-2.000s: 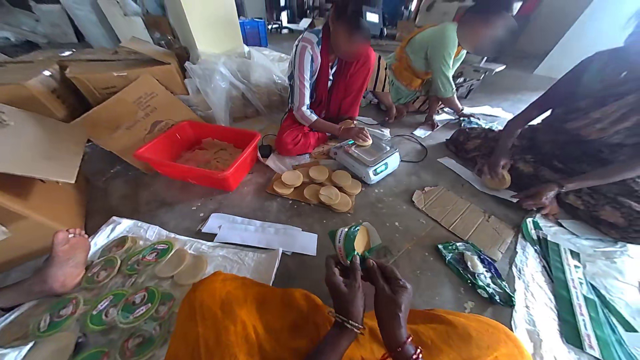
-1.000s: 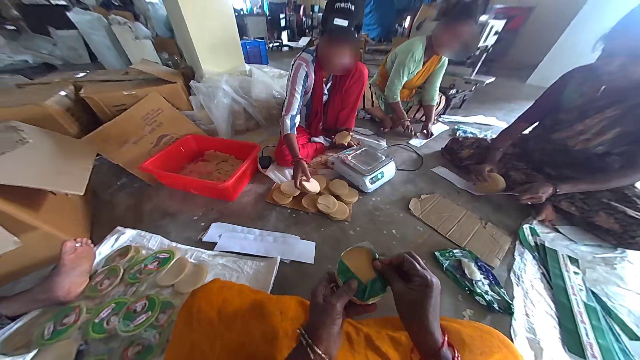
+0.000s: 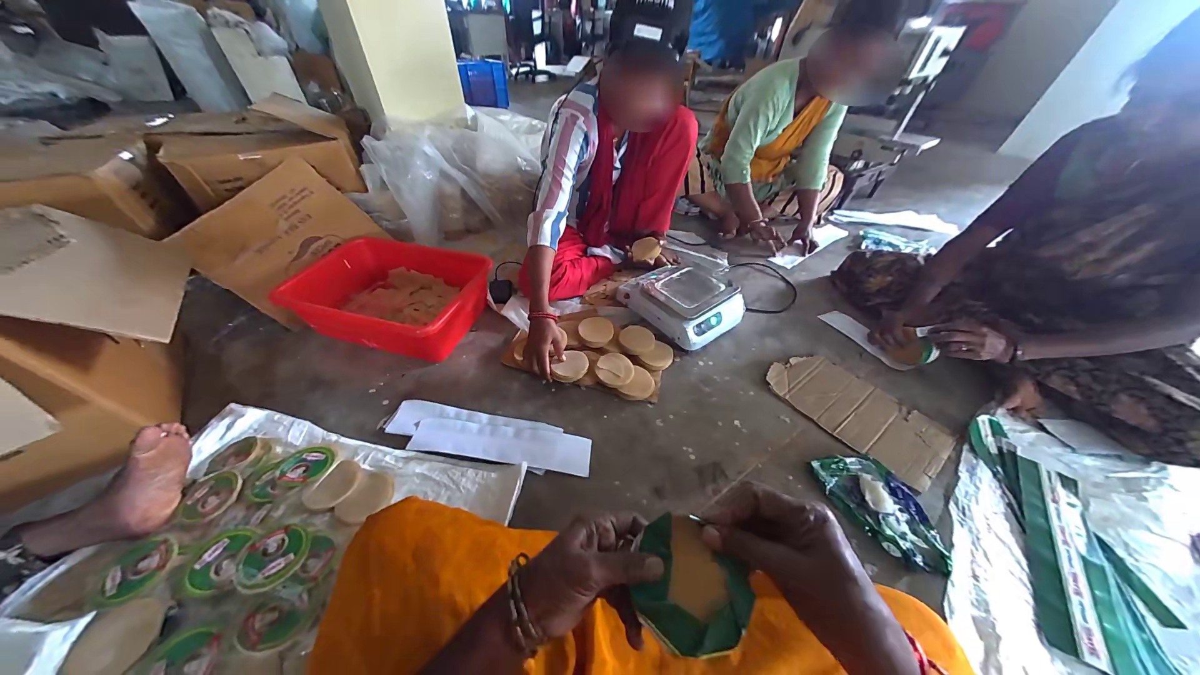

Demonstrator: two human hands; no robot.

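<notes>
My left hand [image 3: 600, 572] grips the left side of a stack of round tan discs [image 3: 696, 567], its thumb lying on the wrapper. Green wrapper film [image 3: 698, 633] is folded over the stack's rim, leaving the tan middle uncovered. At the upper right edge of the same stack, my right hand [image 3: 764, 530] pinches the wrapper between thumb and finger. The stack is held above the orange cloth on my lap. To the right on the floor lies a crumpled green packet [image 3: 881, 511] with a whitish lump on it.
Green-labelled round packs [image 3: 272, 558] lie on a sheet at left, near a bare foot. Ahead are white paper strips [image 3: 502, 445], stacked discs [image 3: 614, 368], a red tub [image 3: 450, 323] and a digital scale [image 3: 689, 305]. Flattened cardboard [image 3: 862, 417] lies at right. Several people sit around.
The green film now covers more of the stack's rim than in the first frame, and my hands have moved apart to its two sides. The person ahead has reached to the discs beside the scale.
</notes>
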